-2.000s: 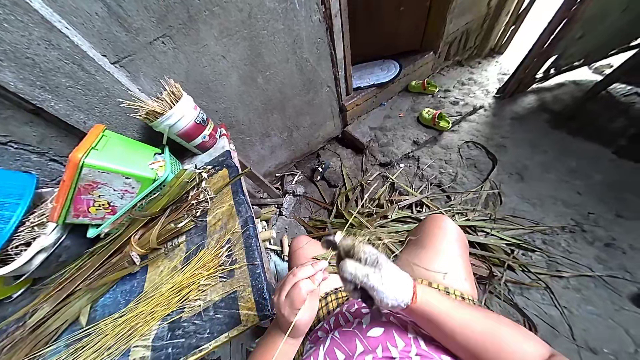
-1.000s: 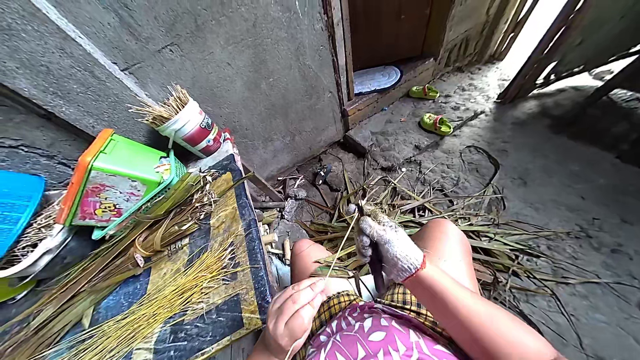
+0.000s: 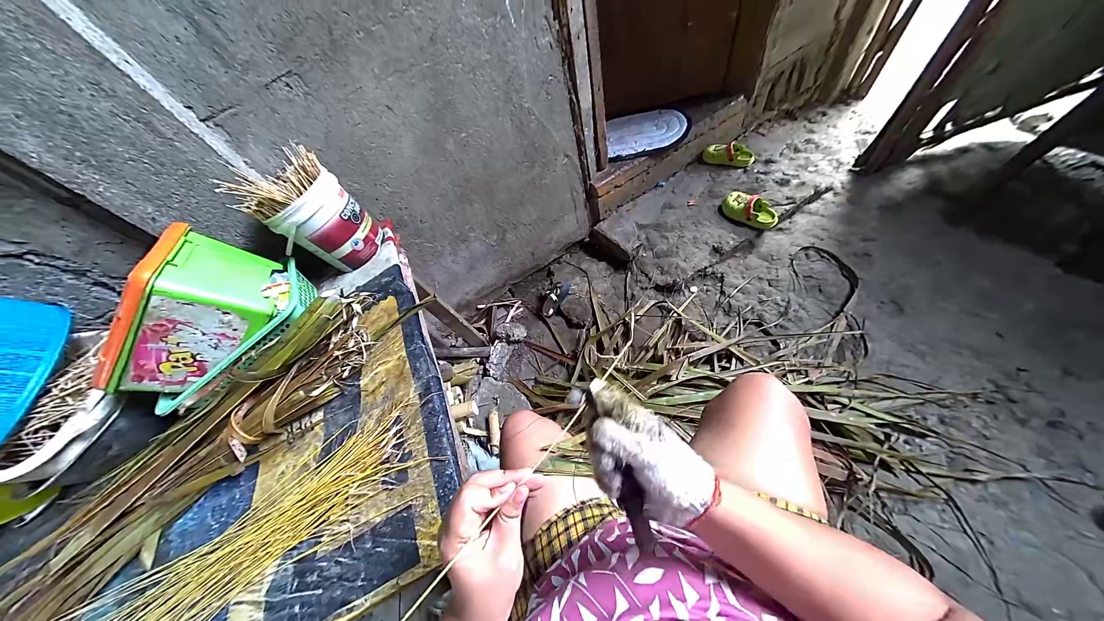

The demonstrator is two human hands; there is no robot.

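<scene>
My bare left hand [image 3: 487,535] pinches a thin pale leaf midrib [image 3: 552,448] between thumb and fingers, over my left thigh. The strip runs from below that hand up toward my right hand [image 3: 651,470], which wears a soiled white knit glove and is closed around a dark-handled tool [image 3: 636,509], its blade mostly hidden. Whether the gloved fingers also touch the strip, I cannot tell. A bundle of thin yellow midribs [image 3: 302,500] lies on the blue and yellow tabletop to the left, beside long brownish-green leaves [image 3: 164,457].
Stripped leaves [image 3: 716,379] are heaped on the ground beyond my knees. On the table stand a green and orange container [image 3: 207,285] and a white and red bucket [image 3: 323,220] of sticks. A blue plastic item [image 3: 30,354] is at far left. Green clogs [image 3: 749,210] lie near the doorstep [image 3: 673,155].
My gloved right hand was closer to my left hand two seconds ago, then farther up; now it is lower again. More of the pale strip shows between the hands than in the oldest frame.
</scene>
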